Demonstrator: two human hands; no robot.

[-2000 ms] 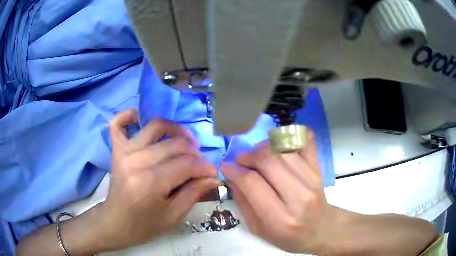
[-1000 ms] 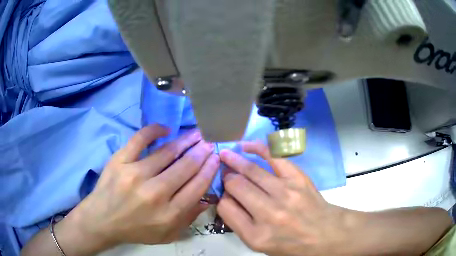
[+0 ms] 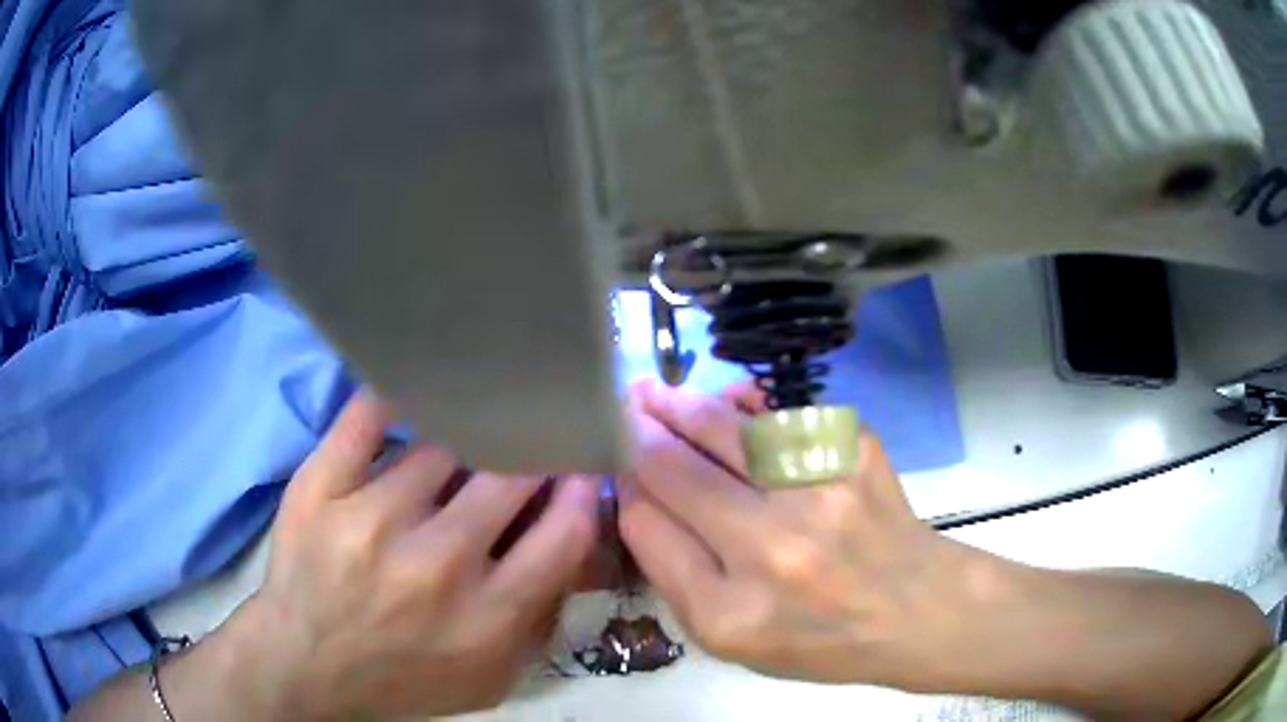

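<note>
The light-blue garment body lies bunched at the left and runs under the sewing machine head. The flat blue cut panel shows right of the tension spring. My left hand is bare, palm down, left of the needle area, its fingertips partly behind the head. My right hand is bare, its fingertips close to the left ones at the cloth, partly behind the cream tension knob. The needle, the presser foot and the seam edge are hidden by the head and fingers.
A black smartphone lies on the machine bed at the right. A white ribbed knob is on the head. A worn brown patch shows on the white table below the hands. A metal fitting is at the right edge.
The machine head looms larger and covers more of the cloth and left fingertips as the view shifts. The panel's visible part has become smaller. Both hands stay close together at the cloth.
</note>
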